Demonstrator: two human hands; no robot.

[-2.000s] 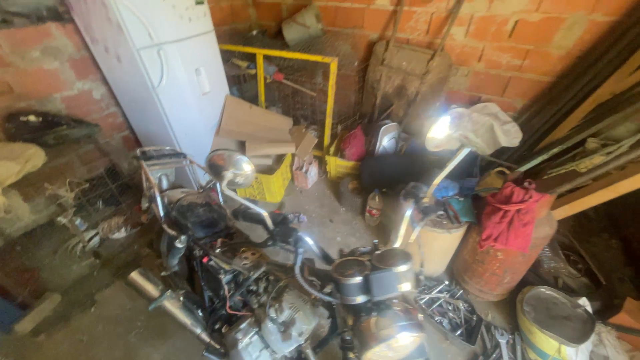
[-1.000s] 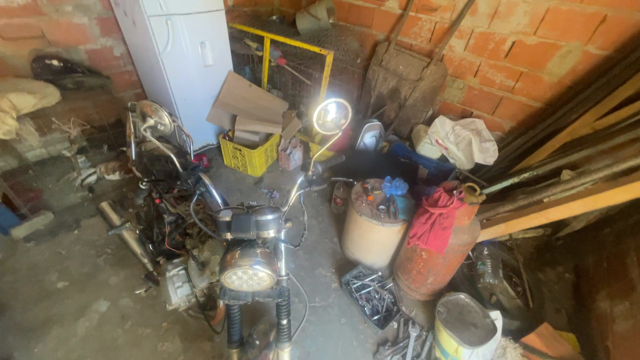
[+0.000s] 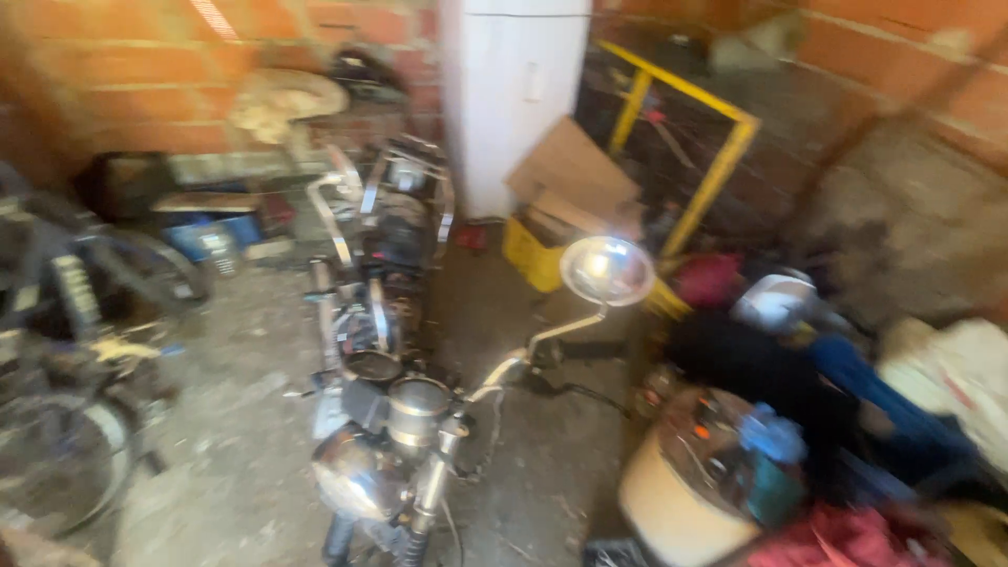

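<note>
Neither my left hand nor my right hand shows in the view. A partly stripped motorcycle stands at the centre left, its round headlight (image 3: 358,476) toward me and two round gauges (image 3: 417,402) behind it. A round chrome mirror (image 3: 607,270) rises on a bent stem from the handlebar (image 3: 504,370). Right of the motorcycle is a pale drum (image 3: 677,504) with small items and a blue plastic bag (image 3: 772,433) on top. The picture is blurred, so small parts cannot be made out.
A white refrigerator (image 3: 516,102) stands at the brick wall. Beside it are a yellow crate (image 3: 531,256) holding cardboard (image 3: 579,177) and a yellow metal frame (image 3: 713,197). Bicycle wheels (image 3: 114,449) lie at the left. Red cloth (image 3: 858,539) and a white sack (image 3: 961,378) are at the right.
The view has swung left, bringing the bicycle parts into sight; the red gas cylinder and most of the tool tray have dropped out of it.
</note>
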